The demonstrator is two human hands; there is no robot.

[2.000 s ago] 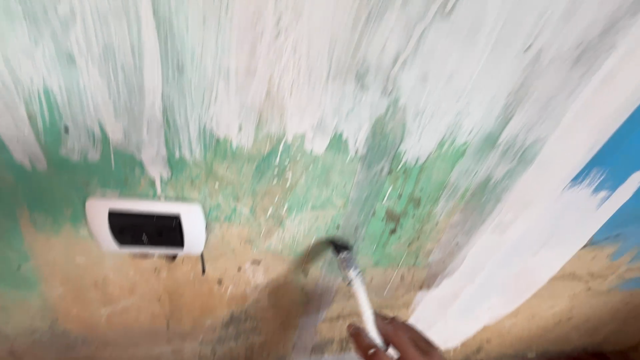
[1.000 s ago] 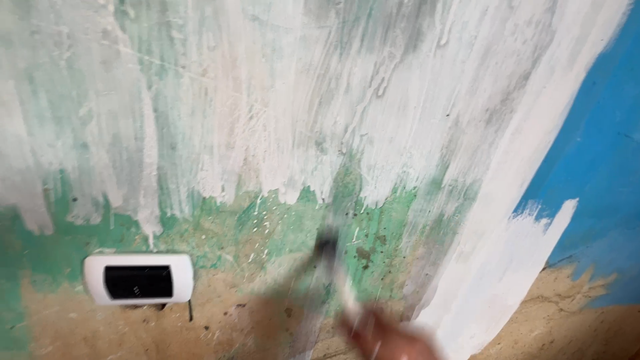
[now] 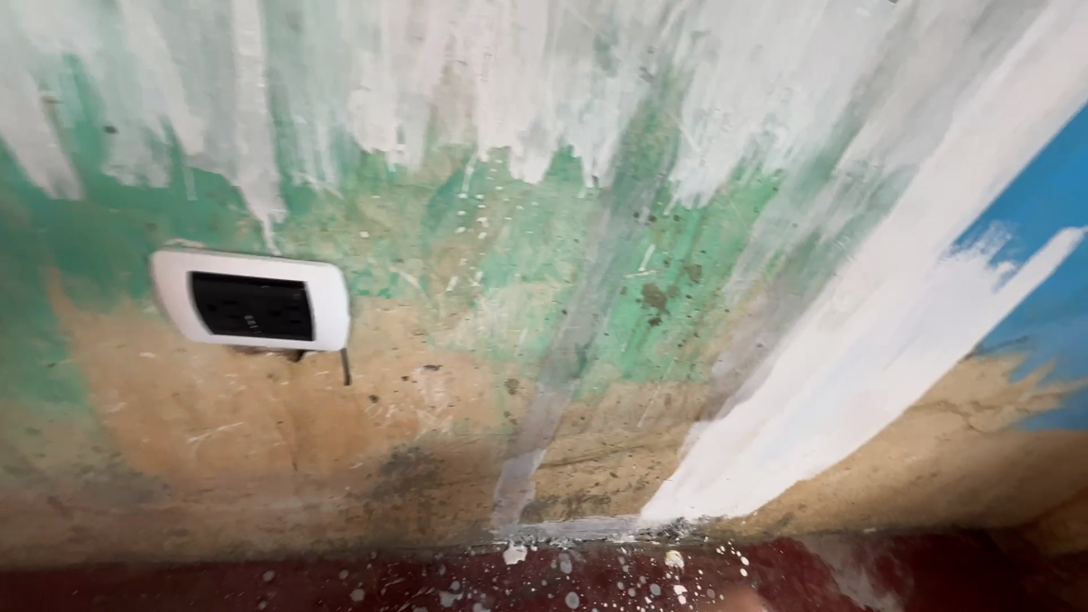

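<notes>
A blurred, skin-toned bit of my right hand [image 3: 739, 600] shows at the bottom edge, in front of the paint-spotted floor; its fingers and anything in them are hidden. My left hand is out of view, and no brush is visible. Before me stands a wall [image 3: 476, 340] with streaky white paint over green, and bare tan plaster below. A thin greyish-white stroke [image 3: 586, 314] runs down it to the floor. A broad band of white paint [image 3: 816, 399] slants down at the right, beside blue paint [image 3: 1041, 204].
An electrical outlet with a white cover plate [image 3: 331, 306] and black centre sits on the wall at left, a short dark wire below it. The dark red floor [image 3: 408, 586] meets the wall's foot and bears many white paint drips.
The paintbrush that my right hand held against the wall has gone out of view, and the hand has dropped to the bottom edge. More floor now shows.
</notes>
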